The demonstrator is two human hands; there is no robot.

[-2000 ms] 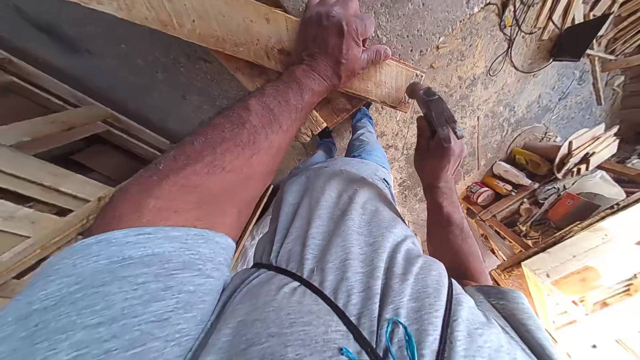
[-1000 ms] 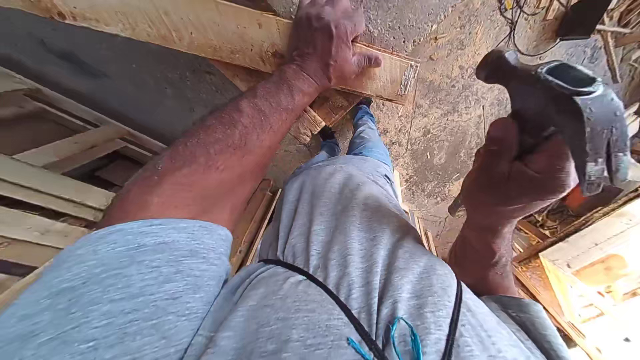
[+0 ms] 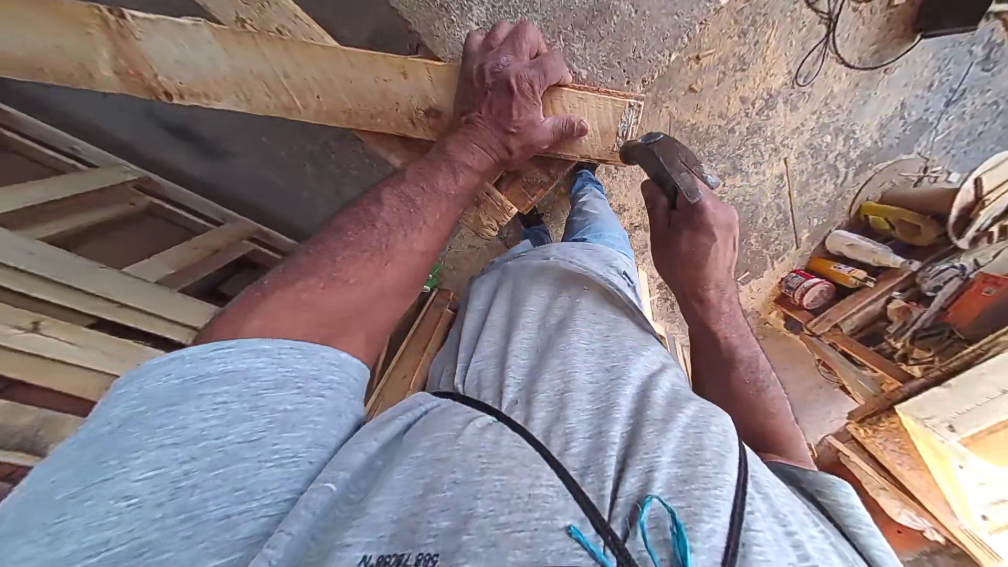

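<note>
A long wooden board [image 3: 276, 75] runs from the upper left to its squared end near the upper middle. My left hand [image 3: 516, 94] grips it close to that end, fingers over the far edge and thumb on the face. In my right hand [image 3: 693, 236] is a claw hammer [image 3: 669, 161], its head at the near corner of the board's end; whether they touch I cannot tell. Other wood pieces [image 3: 535, 183] lie under the board. My fingers hide the handle's upper part.
Wooden frames and slats [image 3: 79, 276] fill the left side. At the right are a red and white can [image 3: 807, 289], a yellow bottle [image 3: 840, 272], a white bottle [image 3: 870, 250] and wood scraps. A wooden crate [image 3: 957, 402] stands lower right. Black cable [image 3: 827, 47] lies on the floor.
One second ago the hammer was raised close to the camera; my right hand has brought it down to the board's end. My left hand keeps its hold on the board.
</note>
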